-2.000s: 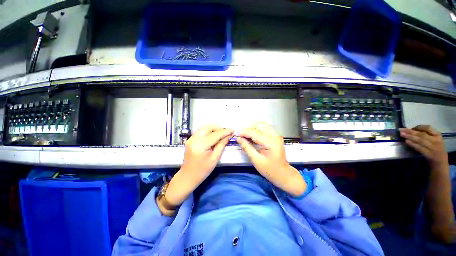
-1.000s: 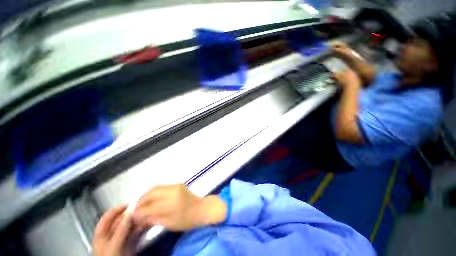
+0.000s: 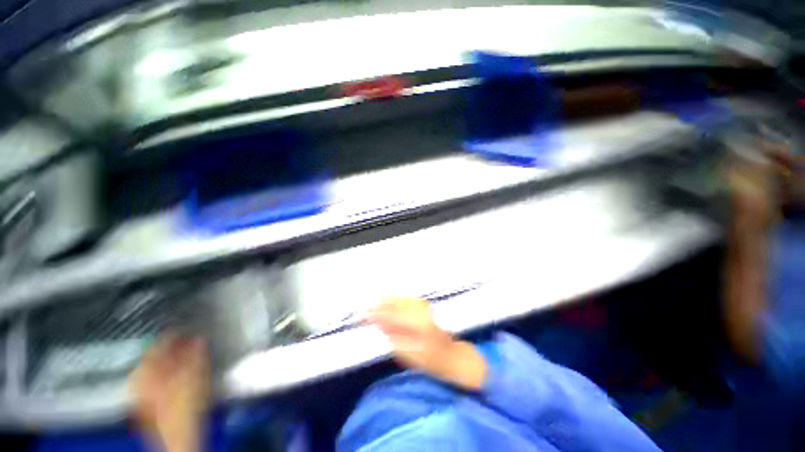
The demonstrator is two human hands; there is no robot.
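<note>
The head view is heavily blurred. A black carrier with a circuit board panel lies on the conveyor at the lower left. My left hand is at that carrier's right end. It is too blurred to tell its fingers or anything held. My right hand rests at the near conveyor rail, right of the stopper. Its fingertips are blurred, and I cannot tell whether they hold a small part.
A blue parts bin stands on the shelf, with a second blue bin further right. A red holder is on the upper ledge. At the right edge are a neighbouring worker's arm and blue sleeve.
The view has swung back left from the neighbouring worker. The carrier at the left has come into view. My hands, close together before, are now apart, the left one beside the carrier.
</note>
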